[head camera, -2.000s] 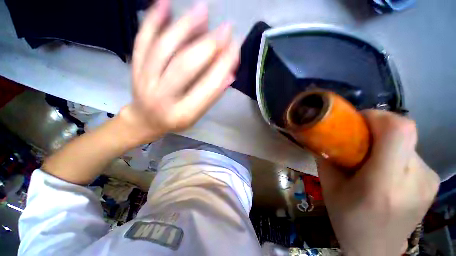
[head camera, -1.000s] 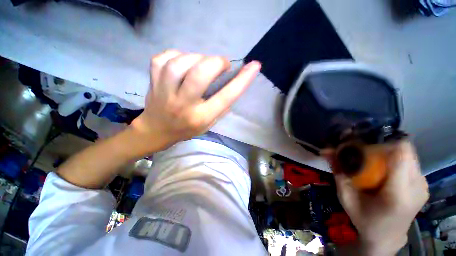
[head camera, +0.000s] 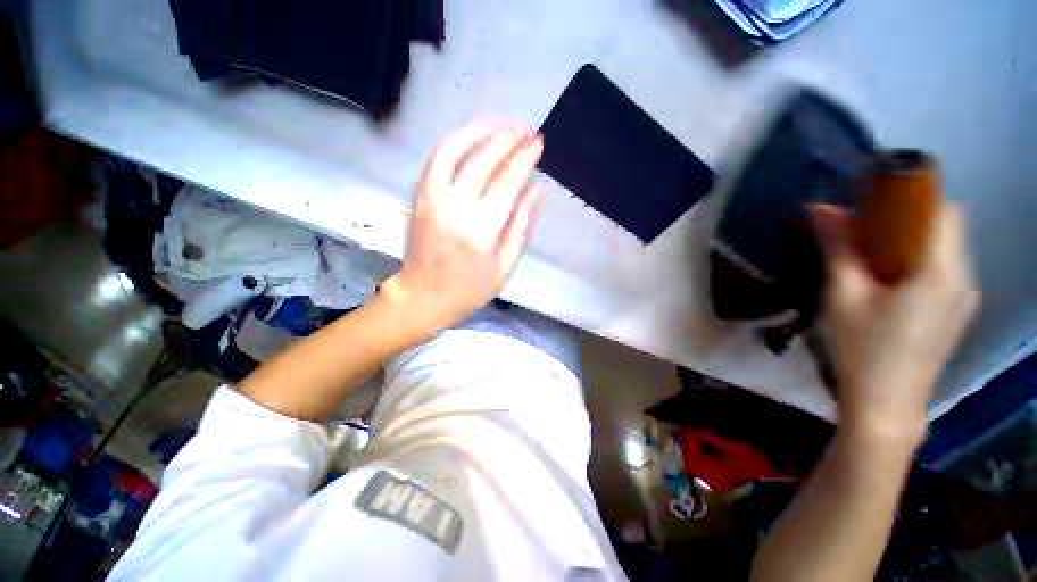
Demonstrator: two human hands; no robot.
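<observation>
A single dark fabric piece (head camera: 623,159) lies flat on the whitish-grey table cover (head camera: 489,46). My left hand (head camera: 472,210) is at its left corner, fingers close together and palm down; the fingertips touch or nearly touch the piece, and what is under the palm is hidden. My right hand (head camera: 898,307) grips the orange-brown handle (head camera: 898,216) of the steam iron (head camera: 790,193). The iron is blurred and to the right of the piece, apart from it, its body tilted.
A stack of dark pieces (head camera: 301,46) lies at the upper left of the table. A light blue folded stack (head camera: 779,16) is at the top right. Below the table's front edge, white cloth (head camera: 245,256) and red cloth (head camera: 733,460) lie lower down.
The iron has moved right and up, off the dark piece, which now shows whole. My left hand has moved right to the piece's corner. The dark stack shows more fully.
</observation>
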